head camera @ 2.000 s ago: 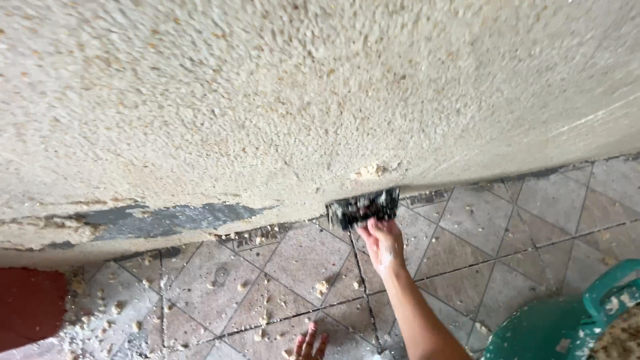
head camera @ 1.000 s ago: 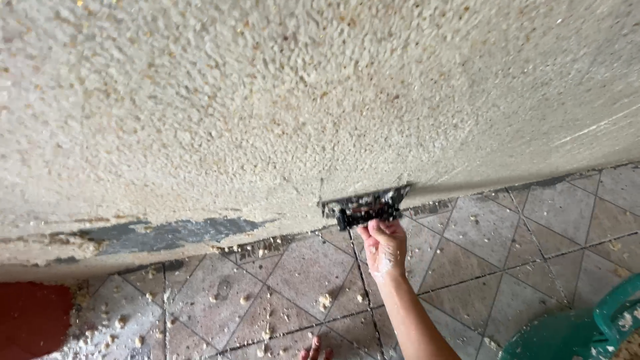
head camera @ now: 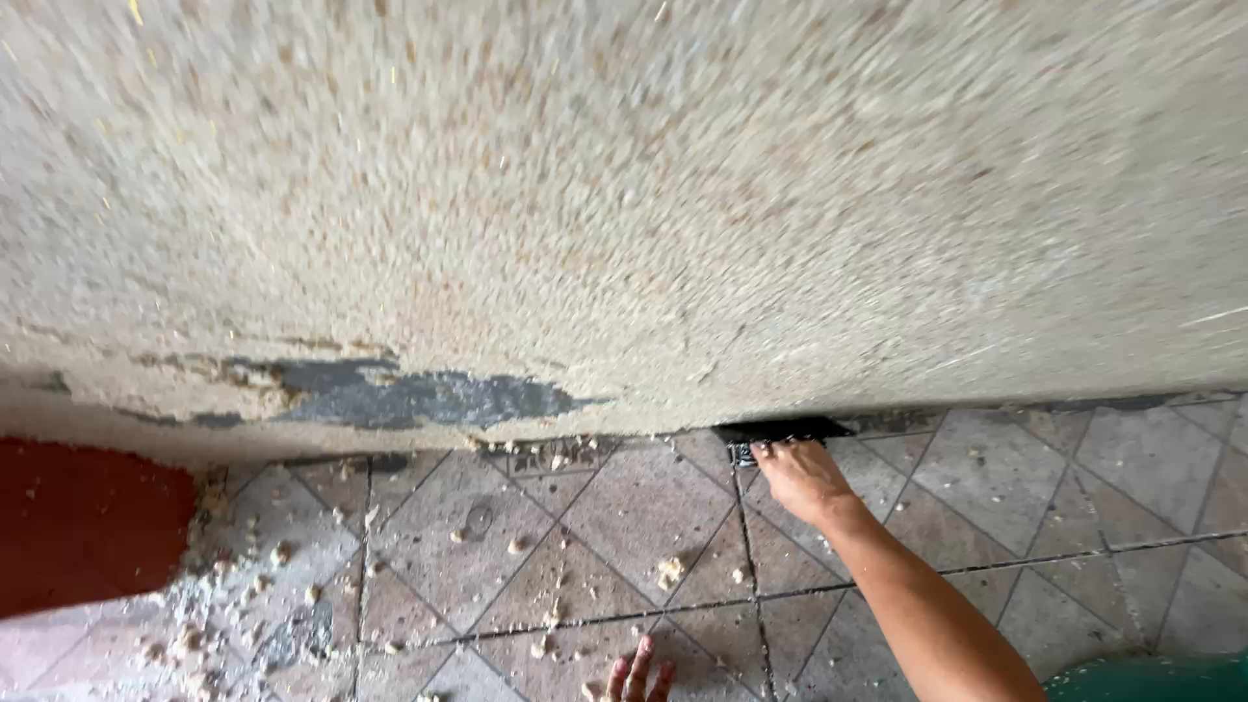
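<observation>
My right hand [head camera: 804,480] grips a black plastering float [head camera: 785,430], whose dark blade lies at the foot of the wall, where wall and floor meet. The wall [head camera: 604,214] bears a rough, speckled beige coating, with a bare grey patch [head camera: 429,395] low down left of the float. At the bottom edge, my left hand [head camera: 641,673] shows only its fingers, spread over the floor tiles with nothing seen in them; the rest is out of frame.
Lumps of the beige material [head camera: 281,554] litter the tiled floor [head camera: 639,517], most thickly at the left. A red-brown object [head camera: 88,526] stands against the wall at the far left. Part of a green plastic container [head camera: 1160,680] shows at the lower right.
My right hand has lowered the float from the wall face to the wall's foot. The beige lump seen above the blade two seconds ago is no longer there.
</observation>
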